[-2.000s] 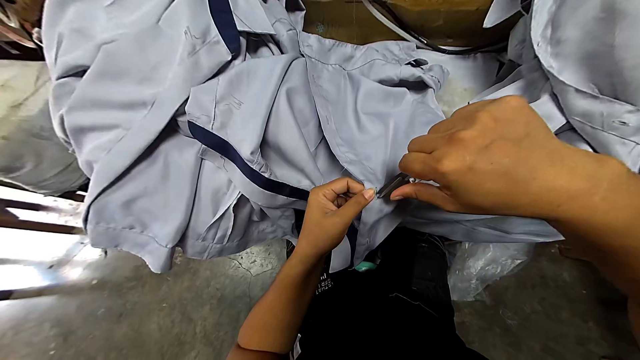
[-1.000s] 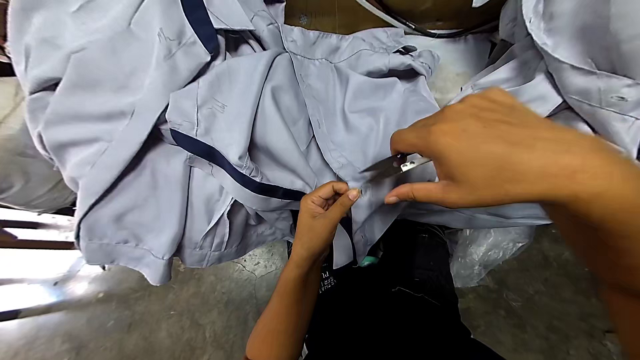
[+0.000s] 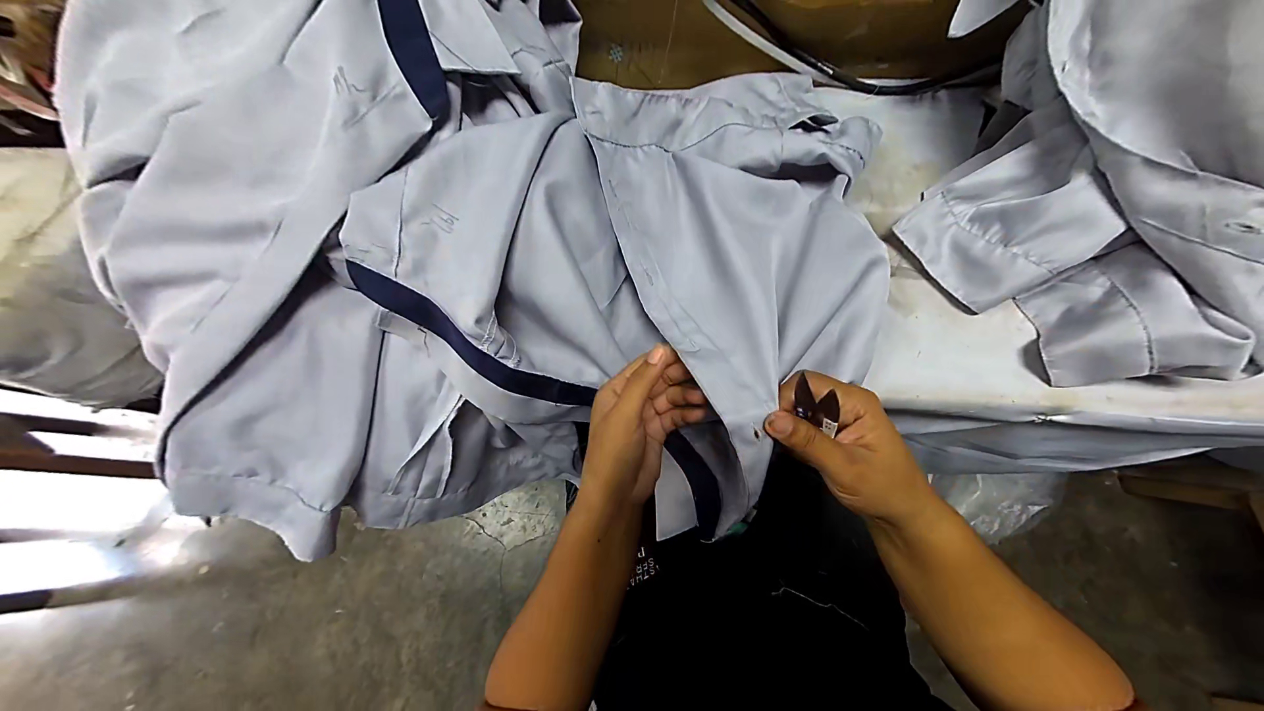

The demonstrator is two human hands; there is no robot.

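A light grey garment (image 3: 721,227) with navy trim (image 3: 444,326) lies over the table and hangs down towards me. My right hand (image 3: 849,444) pinches the edge of its placket between thumb and fingers, beside a small buttonhole or button (image 3: 758,432). In the same hand are thread snips (image 3: 817,403), their two dark pointed blades spread apart and pointing away from me. My left hand (image 3: 642,425) is at the placket's left edge, fingers loosely curled and partly behind the cloth; whether it grips the cloth is unclear.
More grey garments (image 3: 1175,227) lie on the white table (image 3: 987,346) at the right, and another (image 3: 217,197) at the left. A brown box (image 3: 671,39) and a dark cable (image 3: 889,87) are at the back. Clear plastic (image 3: 997,499) is below the table edge.
My right hand has turned and come down to the placket edge; the snips' blades now point away from me. My left hand's pinch has loosened, and its fingers have spread.
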